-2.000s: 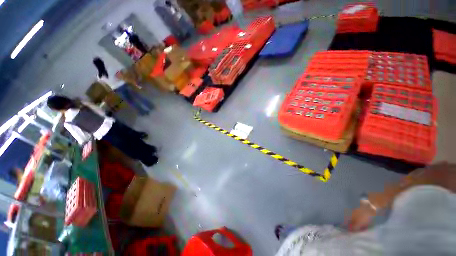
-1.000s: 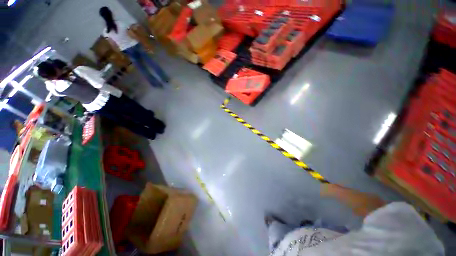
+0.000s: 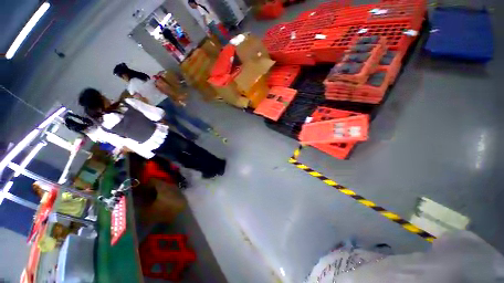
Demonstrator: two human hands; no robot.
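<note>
Neither of my hands shows. Only a pale sleeve (image 3: 464, 260) and patterned clothing (image 3: 353, 266) of mine are at the bottom right edge. No held object is visible. The green-matted bench (image 3: 119, 257) runs along the left, with a salmon tray (image 3: 118, 220) on it and small dark marks in the tray. Nearest on the floor are a red stool (image 3: 167, 255) beside the bench and a flat whitish piece (image 3: 440, 216) by the yellow-black tape (image 3: 367, 203).
Several people stand ahead left; one in a dark vest (image 3: 135, 130) is at the bench. Stacked red crates (image 3: 353, 83), cartons (image 3: 254, 69) and a blue slab (image 3: 460, 33) are farther back. Loose red trays (image 3: 334, 131) lie at the tape corner. The view is tilted.
My bare hand and forearm have left the picture; only the sleeve remains. The people, bench and crates ahead appear nearer. The open carton and large tray stack at right are out of view.
</note>
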